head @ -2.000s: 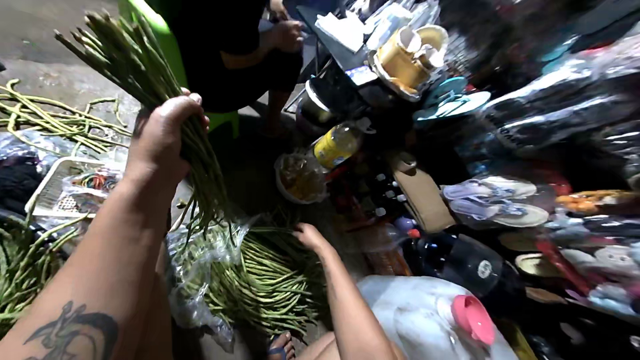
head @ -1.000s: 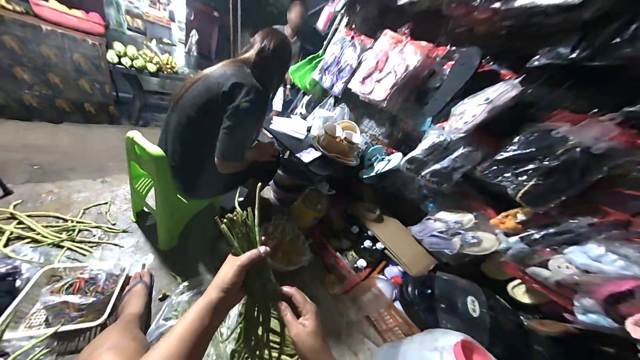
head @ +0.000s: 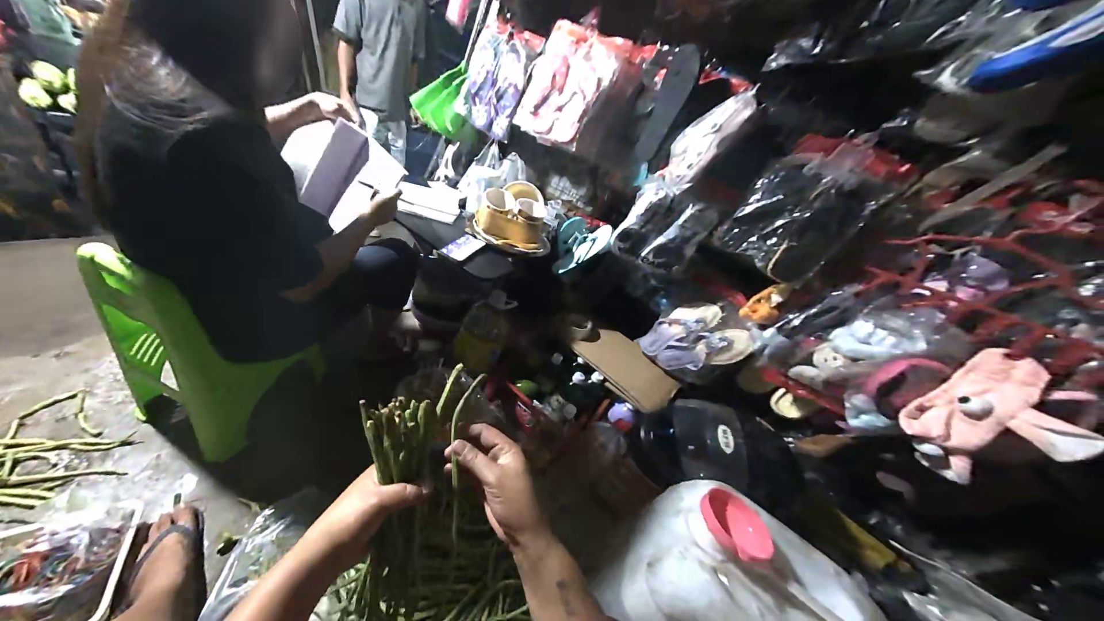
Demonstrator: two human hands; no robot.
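My left hand (head: 379, 509) is closed around an upright bundle of long green beans (head: 398, 444), their cut ends pointing up. Just to its right, my right hand (head: 496, 474) pinches a single long bean (head: 457, 431) between thumb and fingers, beside the bundle. Below both hands lies a pile of long beans (head: 483, 586), partly hidden by the held bundle and my arms. Clear plastic (head: 263, 539) lies left of the pile, behind my left forearm.
A person sits on a green plastic chair (head: 207, 379) ahead, holding an open notebook (head: 341, 168). A white jug with a pink cap (head: 737, 523) stands right. Left are a basket (head: 129, 552) of rubber bands and loose beans (head: 52, 466). Packaged slippers (head: 573, 86) hang beyond.
The bundle, held high at the left two seconds ago, is now low in front of me. My right hand has come up from the pile to beside it. The view has tilted up.
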